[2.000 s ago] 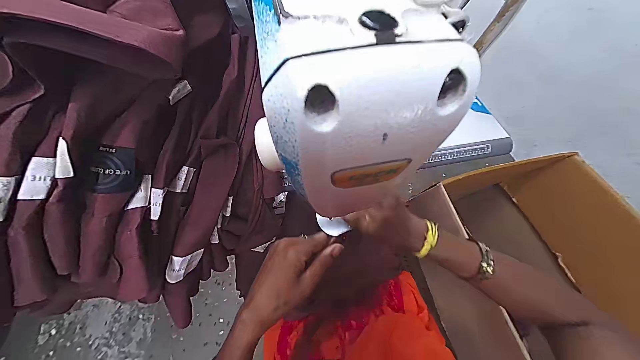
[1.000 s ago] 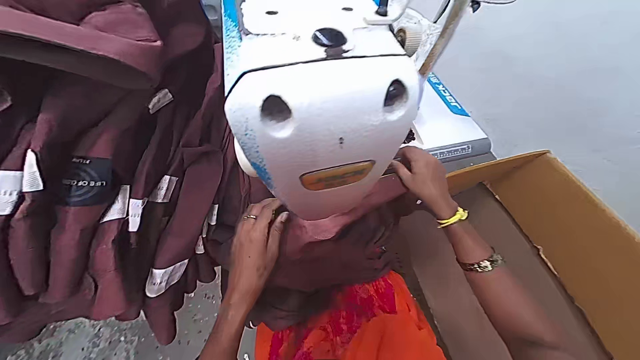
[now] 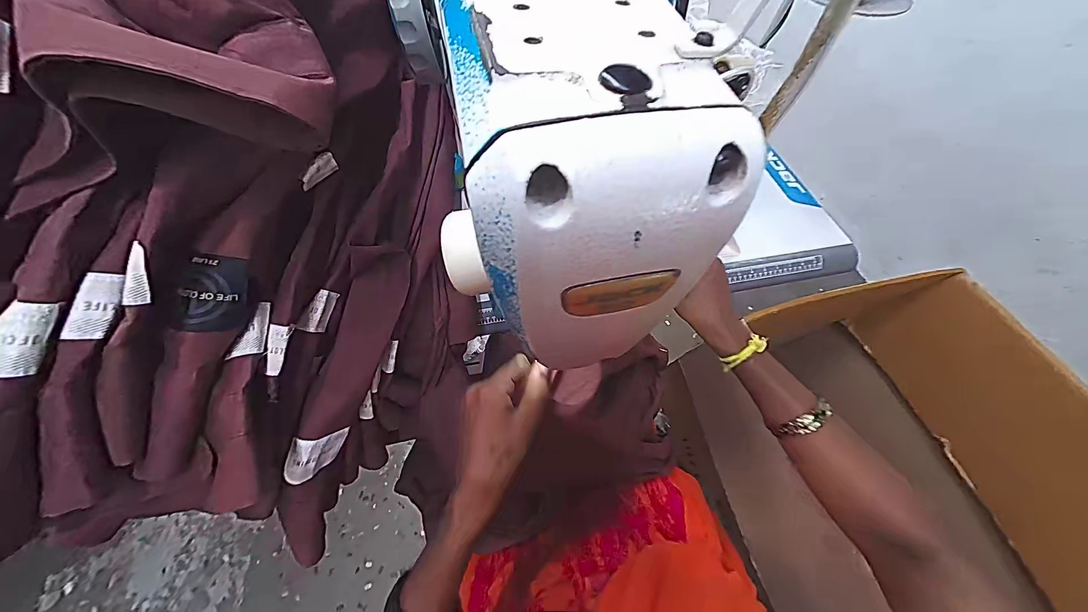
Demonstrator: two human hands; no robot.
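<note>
The white head of a Jack sewing machine point(image 3: 612, 238) fills the upper middle and hides its needle area. Just below its lower left edge, my left hand point(image 3: 501, 416) pinches the edge of a maroon garment point(image 3: 612, 416), which hangs down over my lap. My right hand point(image 3: 705, 297) reaches behind the right side of the machine head; its fingers are hidden, so what they touch cannot be seen. A yellow band and a metal bracelet are on that wrist and forearm.
Many maroon garments point(image 3: 178, 382) with white labels hang in a pile at the left. An open cardboard box point(image 3: 1003, 382) stands at the right, beside the machine bed point(image 3: 790, 229). Speckled floor point(image 3: 170, 561) shows at the lower left.
My right hand has moved forward behind the machine head, where its fingers were visible at the right edge a second ago. The left hand has stayed near the head's lower left.
</note>
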